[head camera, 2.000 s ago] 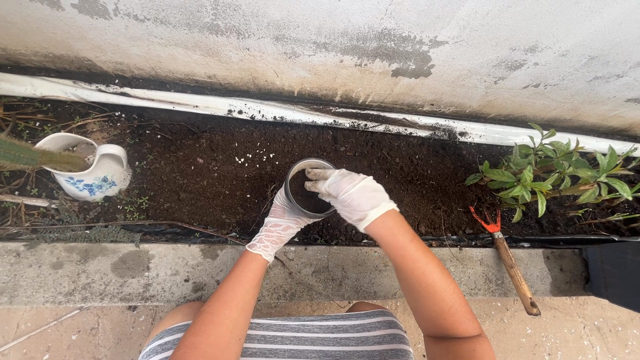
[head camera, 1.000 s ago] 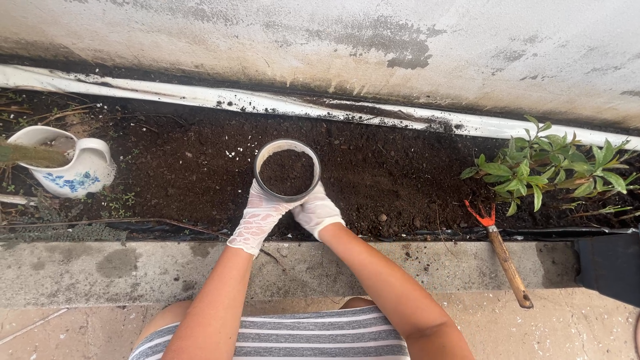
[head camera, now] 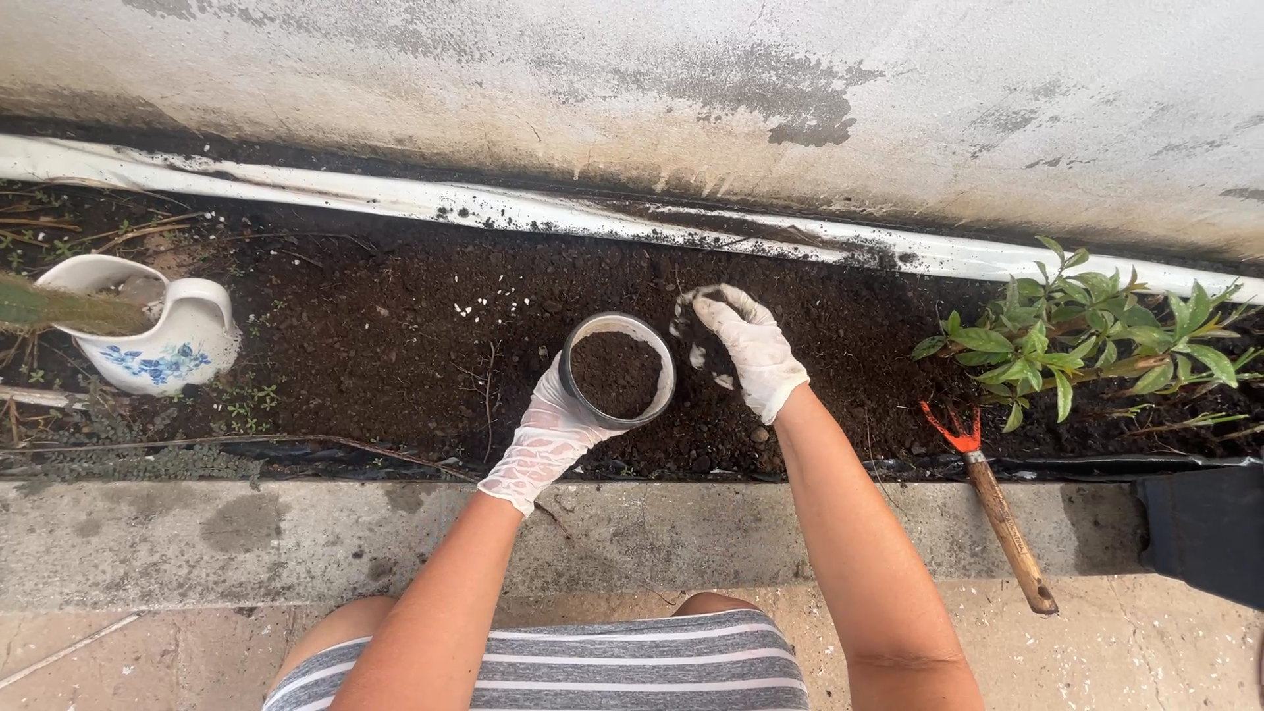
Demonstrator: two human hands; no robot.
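A round pot with a dark outside and pale inner wall holds dark soil. My left hand, in a thin white glove, grips this pot from its left and lower side, above the soil bed. Just right of the pot, apart from its rim, is my gloved right hand. Its fingers are curled around dark soil, and the fingertips are dirty. Small white grains lie on the bed left of the pot.
A white ceramic pot with blue flowers and a cactus stands left. At right are a leafy plant, a hand cultivator on the concrete ledge, and a dark container. Behind runs a stained wall.
My right hand was at the pot's opening, then against its side; now it is off the pot, to the right, with soil in it. My left hand has kept hold of the pot.
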